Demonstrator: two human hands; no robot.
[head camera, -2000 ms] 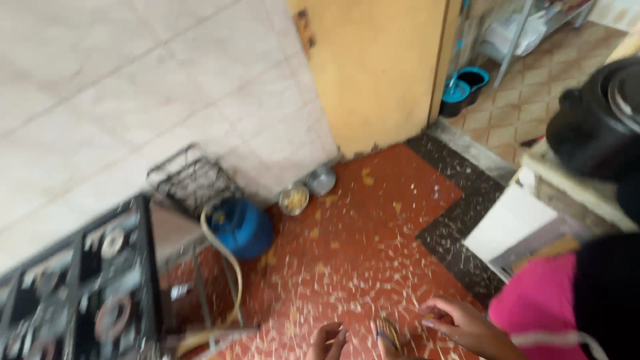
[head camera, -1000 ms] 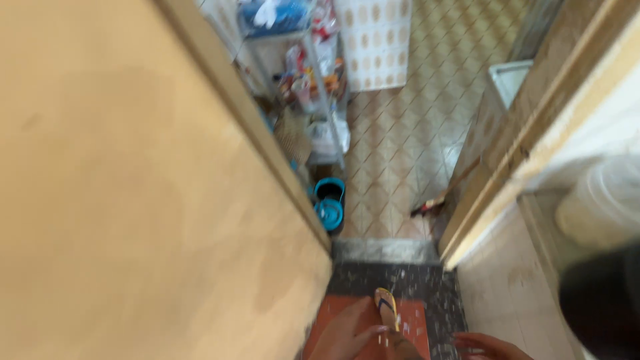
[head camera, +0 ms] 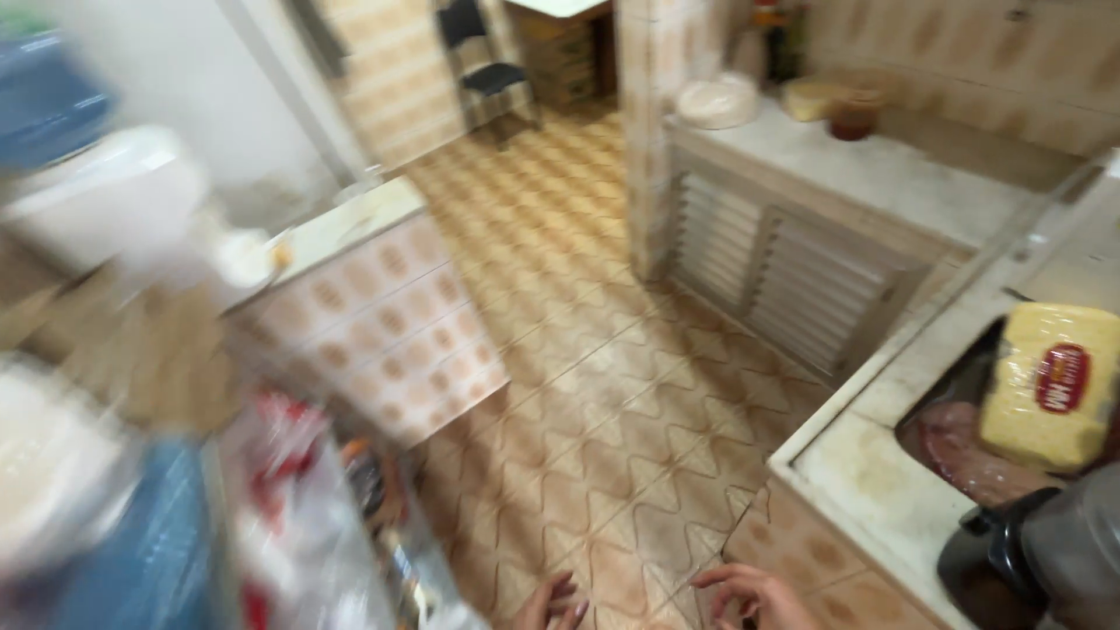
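At the bottom edge, my left hand point(head camera: 551, 602) hangs low over the tiled floor with its fingers slightly curled and nothing in it. My right hand point(head camera: 751, 595) is also empty, its fingers apart, beside the tiled base of the sink counter point(head camera: 862, 437). Above and to the right of it, a wrapped yellow package point(head camera: 1050, 385) bearing writing rests at the sink opening. Pinkish wrapped stuff point(head camera: 962, 446) lies in the sink beneath. A dark appliance with a clear body point(head camera: 1067, 542) stands on the near counter.
Plastic bags point(head camera: 297, 525) fill a rack at left. A tiled half wall point(head camera: 385, 306) juts out beyond it, near a water dispenser point(head camera: 105, 201). Tiled floor point(head camera: 604, 376) runs between the counters to a black chair point(head camera: 494, 79). Louvred cabinet doors point(head camera: 787, 271) stand at right.
The view has moved from the red floor by the stove, through a doorway, into a tiled kitchen. Both hands stay low in view and empty.
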